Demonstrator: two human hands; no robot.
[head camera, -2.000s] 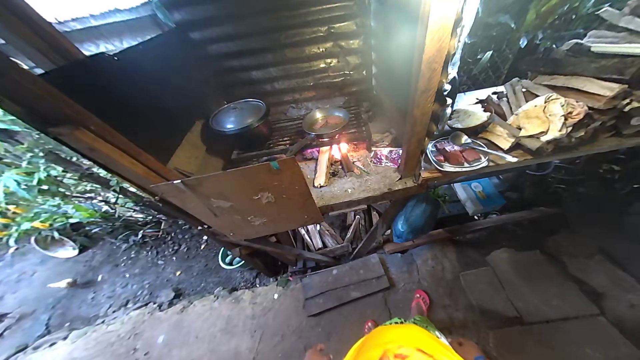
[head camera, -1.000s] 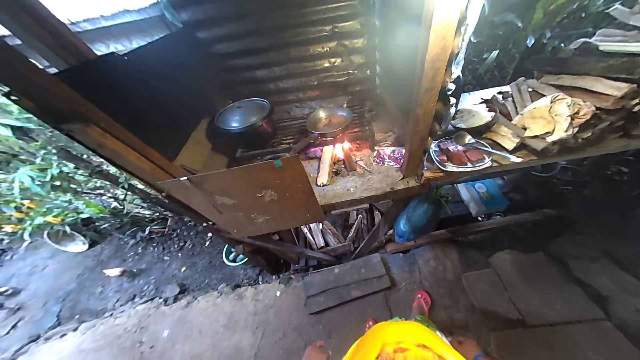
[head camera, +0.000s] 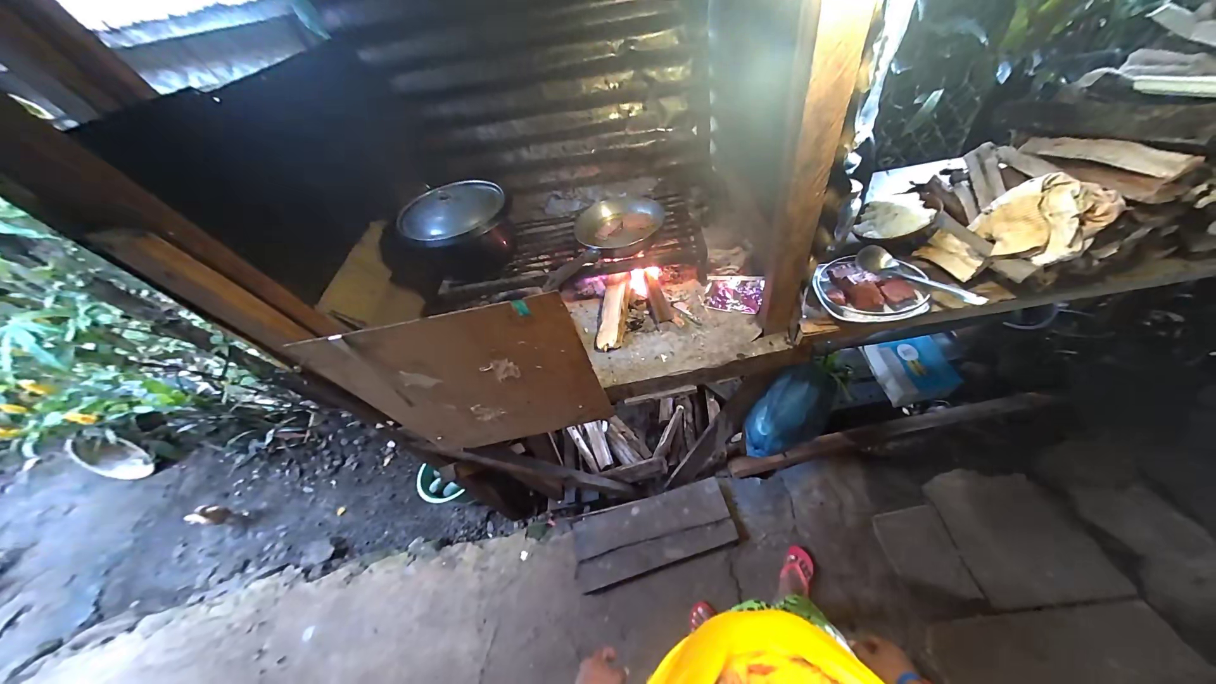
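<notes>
My left hand (head camera: 600, 667) hangs low at the bottom edge, left of the yellow shirt, partly cut off by the frame. My right hand (head camera: 879, 655) is low on the other side, partly behind the shirt. Neither hand touches anything that shows; their fingers are hard to make out. Far ahead, a frying pan (head camera: 619, 224) with pieces of food in it rests on a metal grate over burning firewood (head camera: 614, 312). Left of it stands a dark pot with a metal lid (head camera: 451, 211). A plate (head camera: 918, 309) of reddish meat pieces (head camera: 879, 293) lies on the right shelf, a metal spoon (head camera: 936, 275) across it.
A brown board (head camera: 465, 370) leans at the hearth's front left. A wooden post (head camera: 807, 161) divides hearth and shelf. Split wood and a cloth (head camera: 1045, 217) lie on the right shelf. Below are stacked firewood (head camera: 617, 445) and a blue plastic bag (head camera: 790, 410). Flat slabs (head camera: 655, 534) lie on the ground.
</notes>
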